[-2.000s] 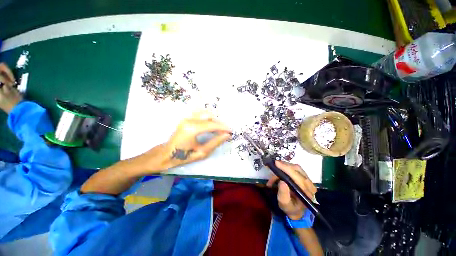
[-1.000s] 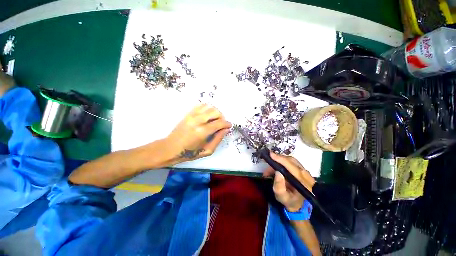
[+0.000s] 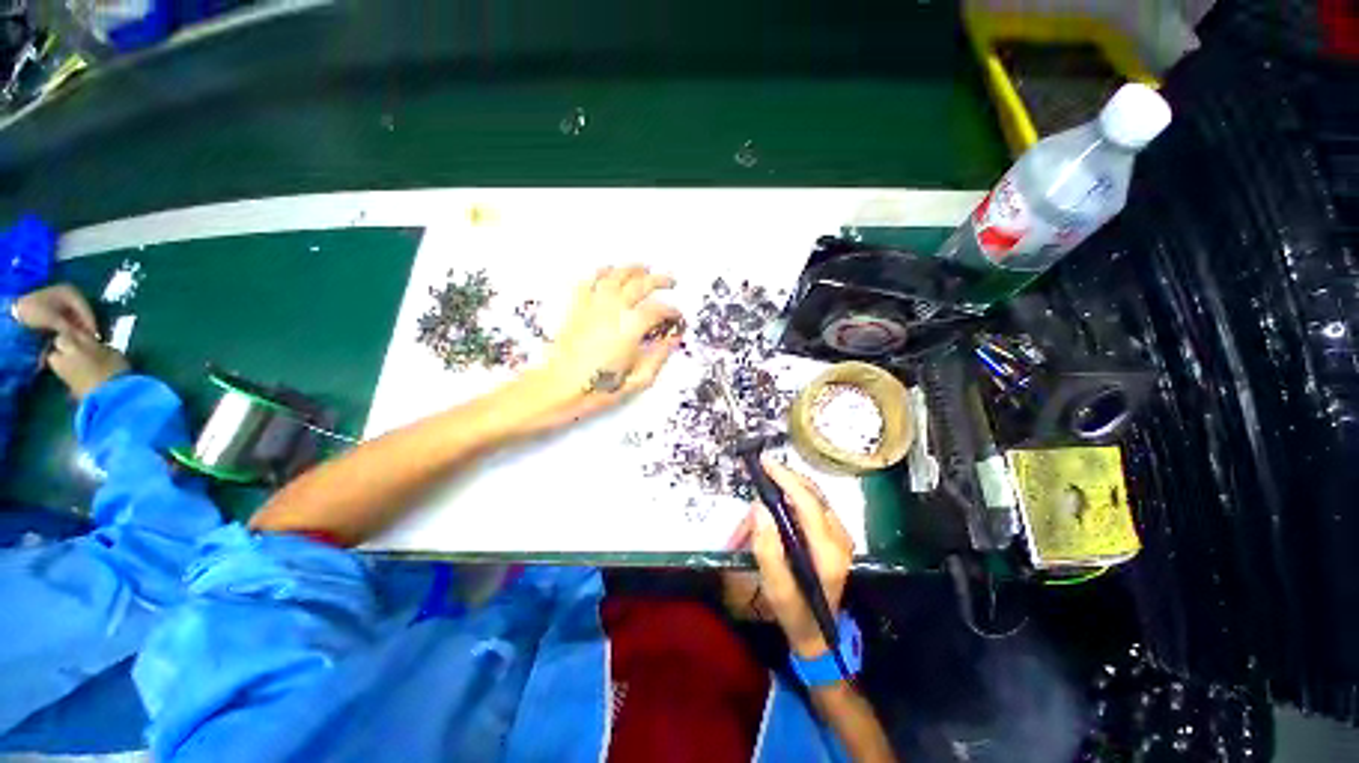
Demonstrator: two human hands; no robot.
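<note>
My right hand (image 3: 805, 555) holds the black soldering iron (image 3: 787, 514) like a pen; its thin tip lies over the pile of small dark and silvery components (image 3: 716, 410) on the white work sheet (image 3: 477, 499). My left hand (image 3: 614, 340) is at the upper left edge of that pile, fingers bent, fingertips at the parts. Whether a part is between them is too small to tell. A greener, darker heap of components (image 3: 459, 321) lies on the left of the sheet. Solder wire runs from its spool (image 3: 231, 432) to the sheet's left edge.
A tape roll with white contents (image 3: 894, 425), a black housing with round centre (image 3: 857, 321) and a yellow sponge (image 3: 1076, 507) stand at right. Beyond are a plastic bottle (image 3: 1051, 201), a yellow bin (image 3: 1006, 90) and black sheeting. A co-worker's hands and blue sleeve (image 3: 134, 425) are at left.
The view has shifted, showing more of the far bench. My left hand has moved away from the iron's tip to the pile's upper left edge. My right hand still holds the iron.
</note>
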